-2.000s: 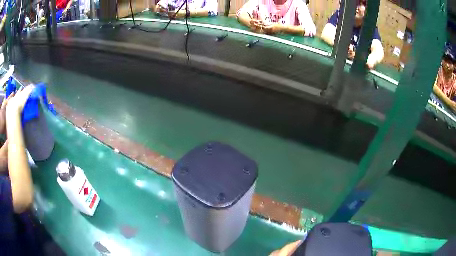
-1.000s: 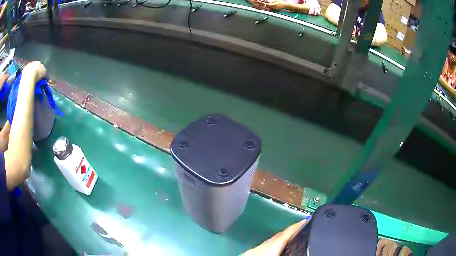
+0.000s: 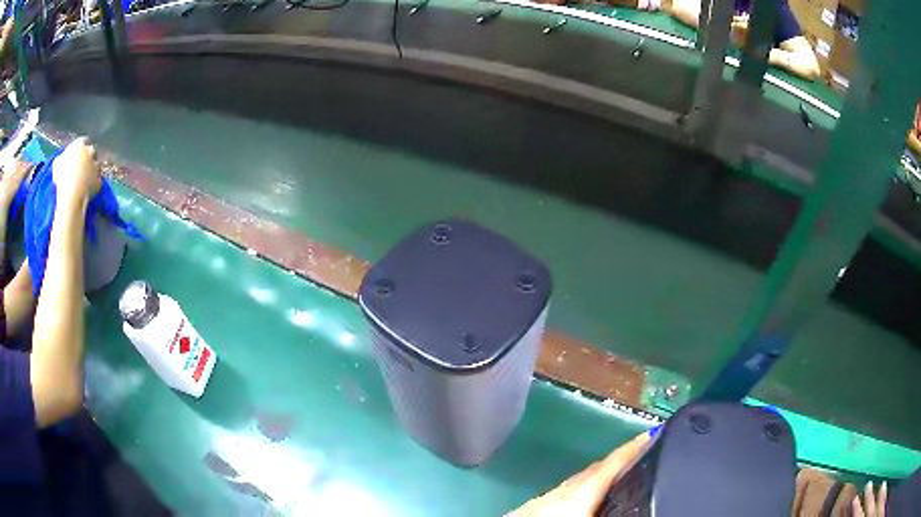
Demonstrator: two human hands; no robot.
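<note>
A dark grey speaker [image 3: 722,464] with a smooth black base up is at the bottom right, cut off by the lower edge. My left hand [image 3: 581,490] lies against its left side, fingertips hidden behind it. Bits of blue cloth [image 3: 773,410] show at its upper right edge and by my left fingertips. I cannot make out my right hand. A second speaker [image 3: 454,298] stands base up on the green bench [image 3: 313,404], with four round spots near its corners. No hand touches it.
A white bottle [image 3: 172,340] stands at left. Beyond it, a person's hands [image 3: 76,172] hold blue cloth over another speaker. Brown plates [image 3: 820,497] and small pale finger-like shapes show bottom right. A green post [image 3: 823,217] rises right, beside the conveyor [image 3: 404,172].
The view has tilted down and shifted slightly left, so things sit further right than a second ago. More of the speaker by my left hand shows than at first. The middle speaker and bottle stay standing.
</note>
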